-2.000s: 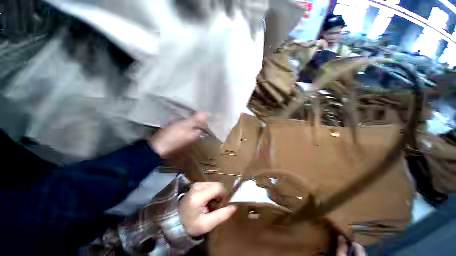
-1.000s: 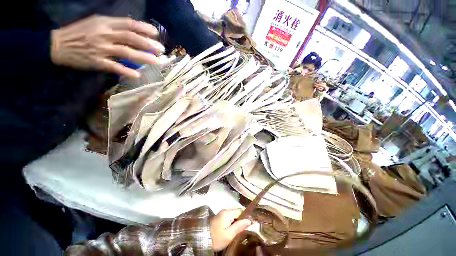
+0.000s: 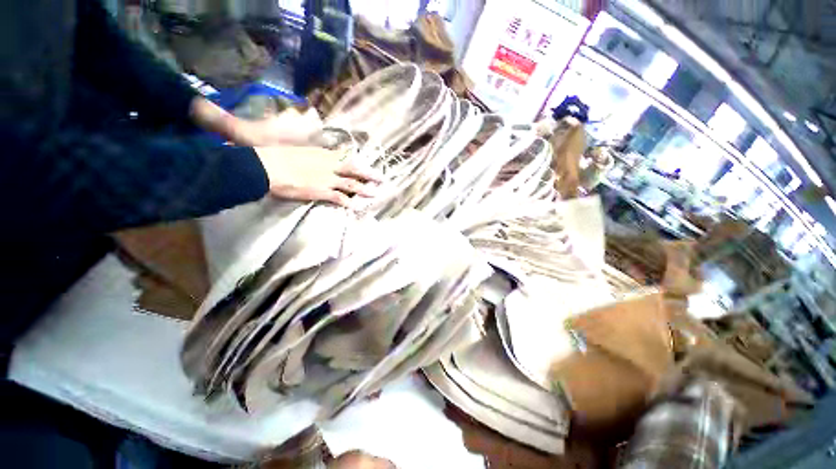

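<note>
A tan bag panel [image 3: 614, 353] stands raised and blurred at the lower right, against the cream bag panels [image 3: 394, 266]. My right plaid sleeve [image 3: 683, 430] is beside it at the bottom right; the hand itself is not visible. My left hand [image 3: 359, 460] is cut off by the bottom edge, with only a small blurred part showing, so its hold cannot be told. The cream panels lie in a large fanned stack, with their cream handles [image 3: 412, 110] bunched at the far end.
Another person's two hands [image 3: 307, 172], in dark sleeves, reach from the left onto the cream stack. The white tabletop [image 3: 119, 366] has tan pieces [image 3: 170, 266] at its left. Behind are brown bag parts, a red-and-white sign [image 3: 518, 59] and a person in a dark cap [image 3: 570, 110].
The other person's hands have come onto the cream stack, which looks more spread. My left hand has dropped to the bottom edge. The tan panel and my right sleeve have appeared at the lower right.
</note>
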